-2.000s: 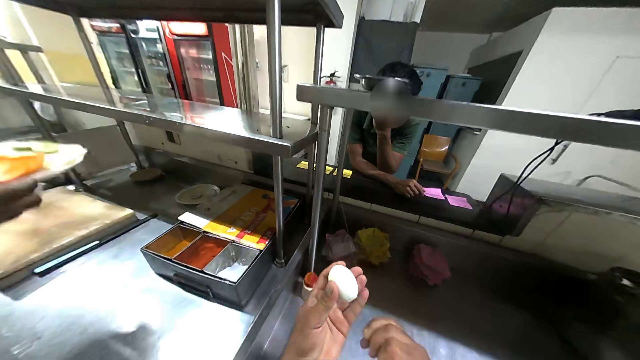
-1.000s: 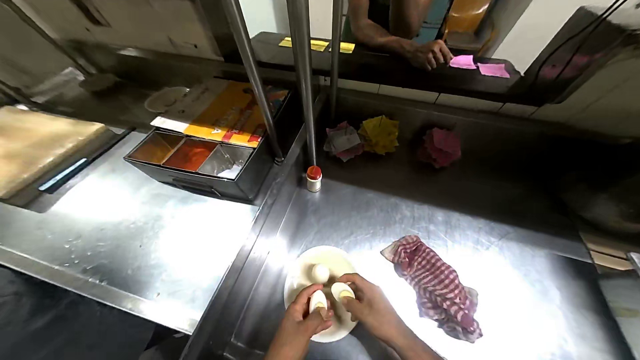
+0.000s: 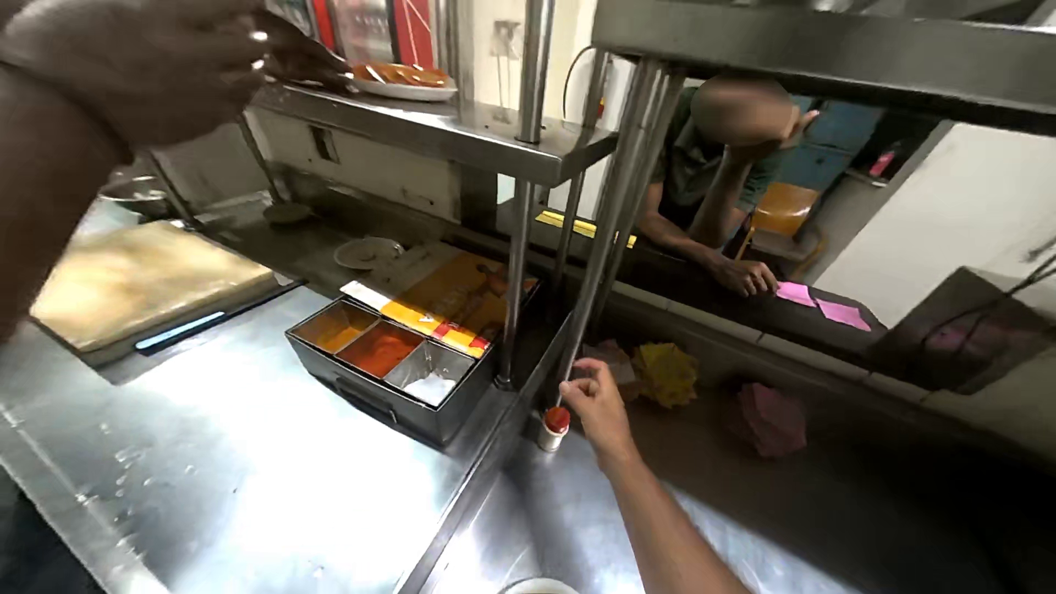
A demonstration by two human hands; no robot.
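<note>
My right hand (image 3: 600,400) reaches over the steel counter, fingers apart and empty, just above and right of a small white shaker bottle with a red cap (image 3: 554,427). That bottle stands beside the foot of a steel post. Only the rim of a white plate (image 3: 540,586) shows at the bottom edge. My left hand is out of view, and no egg can be seen. Left of the bottle sits a black spice box (image 3: 388,371) with yellow, red and white powders in its three compartments; an orange and yellow carton (image 3: 450,301) lies behind it.
Steel posts (image 3: 516,280) and a shelf (image 3: 462,136) rise near my hand. A co-worker's arm (image 3: 49,190) crosses the upper left beside a plate of food (image 3: 404,82). Crumpled yellow paper (image 3: 667,375) and pink paper (image 3: 771,419) lie behind. A person sits beyond the ledge.
Both hands held egg pieces over the plate one second ago; my right hand is now near the red-capped bottle, empty. A co-worker's arm has come in at left. The view has swung up and left.
</note>
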